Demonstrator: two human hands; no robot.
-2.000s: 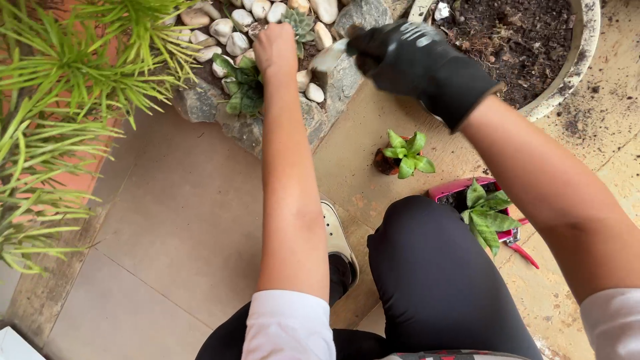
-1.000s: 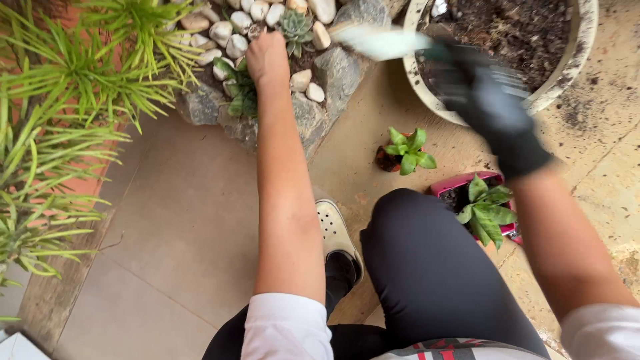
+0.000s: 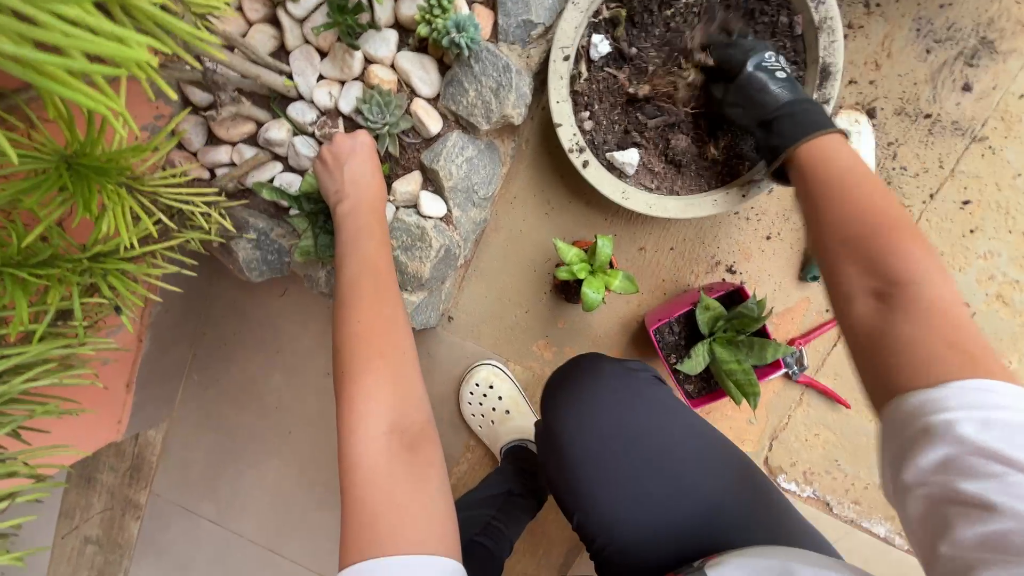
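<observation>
My bare left hand [image 3: 350,172] is closed low over the stone-edged bed, between a rosette succulent [image 3: 383,118] and a dark green leafy plant [image 3: 310,214]; whatever its fingers hold is hidden. My right hand [image 3: 748,92], in a black glove, reaches into the soil [image 3: 656,120] of a round planter [image 3: 692,206]. Its fingers are blurred against the soil, so their grip does not show. Partly under my right forearm lies a hand trowel, its pale blade [image 3: 858,136] beside the planter and its green handle end [image 3: 810,270] lower down.
White pebbles [image 3: 418,74] and grey rocks [image 3: 464,180] fill and edge the bed. A small potted plant [image 3: 593,272] and a pink pot [image 3: 682,301] with a leafy plant stand on the paving. Red-handled pruning shears [image 3: 816,387] lie by the pink pot. Spiky foliage [image 3: 72,192] hangs at left.
My right hand has let go of the trowel, which it held in the earlier frames, and is now in the planter's soil. My left hand has stayed at the leafy plant in the bed.
</observation>
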